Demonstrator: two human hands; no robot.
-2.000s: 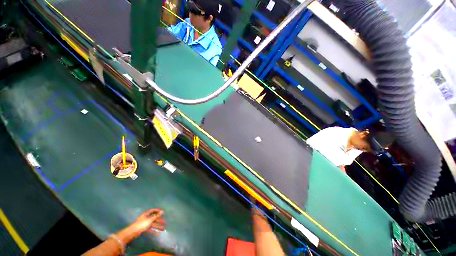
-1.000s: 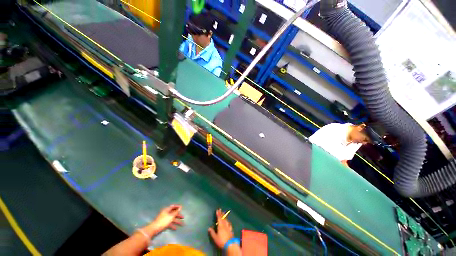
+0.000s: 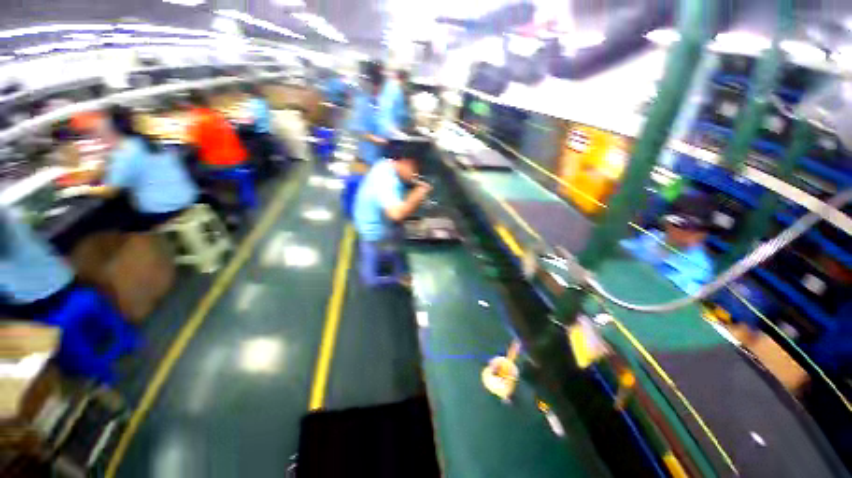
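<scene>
Neither of my hands is in the picture. The frame is blurred. The green-topped bench runs away from me in the lower middle. A small round pale pot stands on it, with a stick upright in it. A small pale item lies to the right of the pot. No circuit board can be made out near me.
The raised green line with dark mats runs along the right, beside a green post and a silver curved tube. A seated person is at the bench's far end. Yellow floor lines, blue stools and more people are at left.
The view has swung left and up to the aisle and hall. Both hands, the red-orange pad and the grey hose have left the picture. The pot now shows further right and lower.
</scene>
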